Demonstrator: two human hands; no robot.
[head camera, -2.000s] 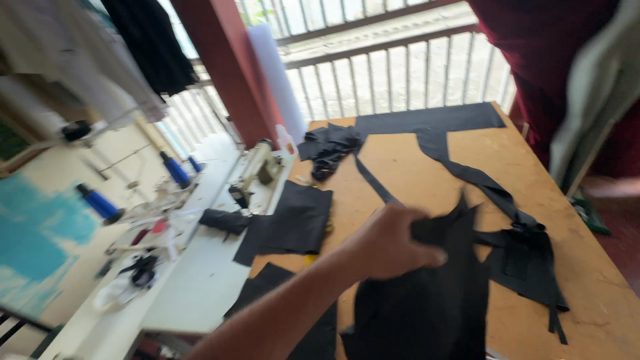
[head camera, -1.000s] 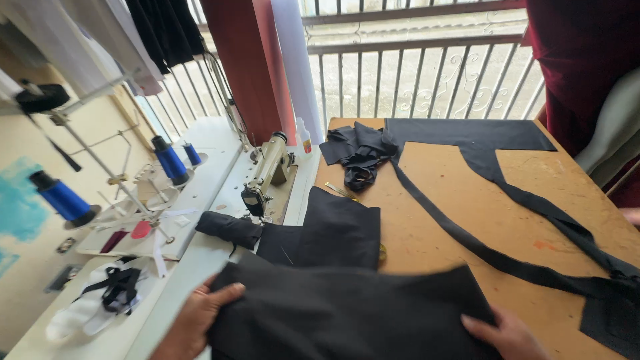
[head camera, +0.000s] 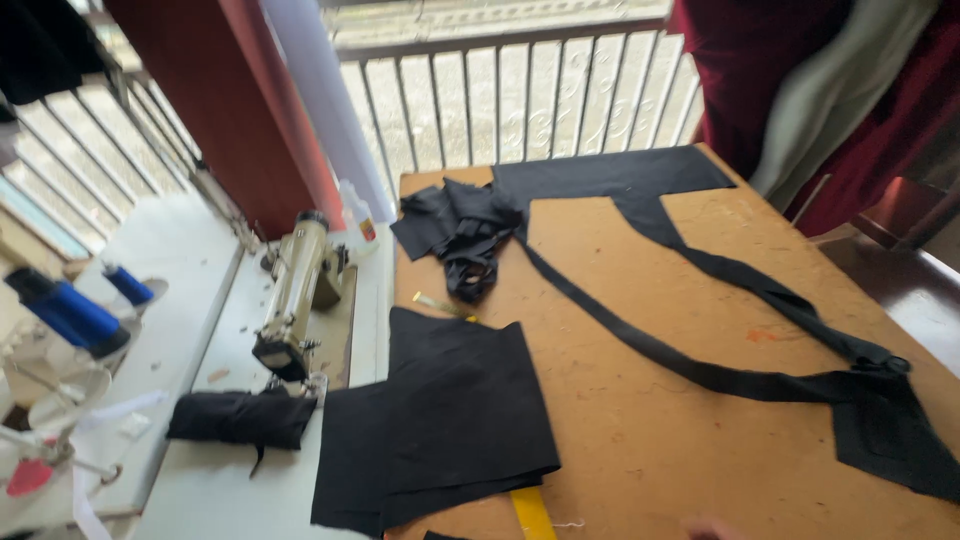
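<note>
Only a blurred bit of my right hand (head camera: 711, 529) shows at the bottom edge, over the wooden table; what it does is hidden. My left hand is out of view. Flat black fabric pieces (head camera: 450, 420) lie across the table's left edge and the sewing machine's white table. Under them a yellow strip (head camera: 532, 514) sticks out. Crumpled black fabric (head camera: 465, 225) lies farther back, joined to or touching a long black strap (head camera: 637, 337) that runs to a black piece (head camera: 892, 435) at the right. Another corner of black cloth (head camera: 442, 535) shows at the bottom.
A sewing machine (head camera: 296, 300) stands at the left, with a rolled black cloth (head camera: 244, 420) before it and a plastic bottle (head camera: 356, 217) behind. Blue thread cones (head camera: 71, 315) stand farther left. A metal railing (head camera: 525, 105) runs behind the wooden table (head camera: 600, 450); dark red cloth (head camera: 727, 82) hangs at the right.
The black fabric held between both hands a second ago is no longer seen in them. My left hand has left the view and my right hand has nearly left it.
</note>
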